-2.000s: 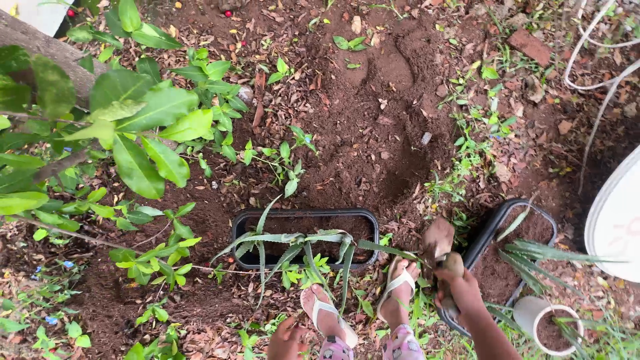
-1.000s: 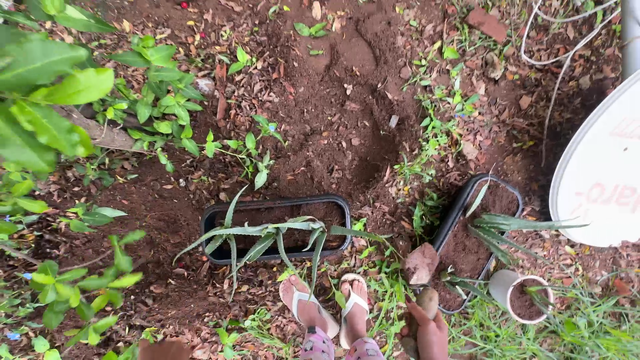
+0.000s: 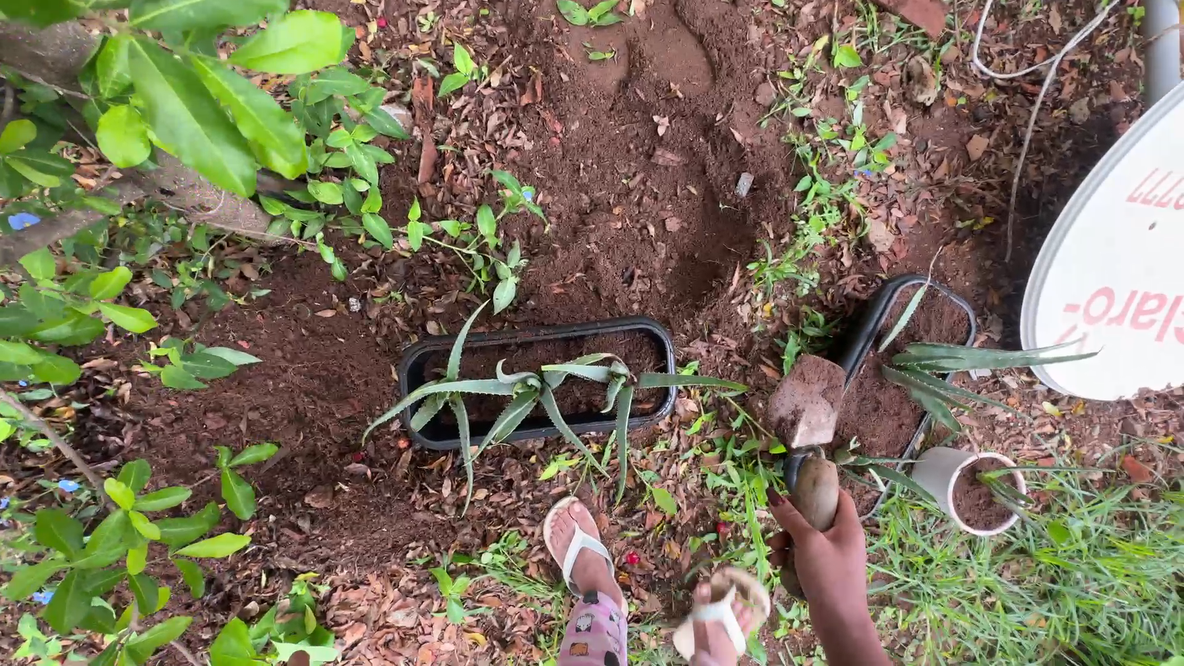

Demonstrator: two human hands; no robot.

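Observation:
My right hand (image 3: pixel 823 553) grips the wooden handle of a garden trowel (image 3: pixel 809 402), whose blade is coated with soil. The blade lies over the left edge of a black planter (image 3: pixel 860 338) that holds soil and a spiky aloe plant (image 3: pixel 925 370). Left of it, a long black plastic planter (image 3: pixel 546 331) stands on the ground, partly filled with soil, with several aloe plants (image 3: pixel 523 381) lying across it. My left hand is out of view, apart from what may be a fingertip at the bottom edge.
A white pot (image 3: pixel 942 472) with soil and a small plant stands at the right. Beyond it is a white satellite dish (image 3: pixel 1110 268) bearing writing. A leafy branch (image 3: pixel 185 102) reaches in from the left. My sandalled feet (image 3: pixel 583 550) are near the long planter. A cable (image 3: pixel 1022 157) lies at upper right.
One foot has stepped to the right, away from the other. My right hand still holds the trowel, now with its blade at the right-hand planter's edge. The left hand has dropped out of view.

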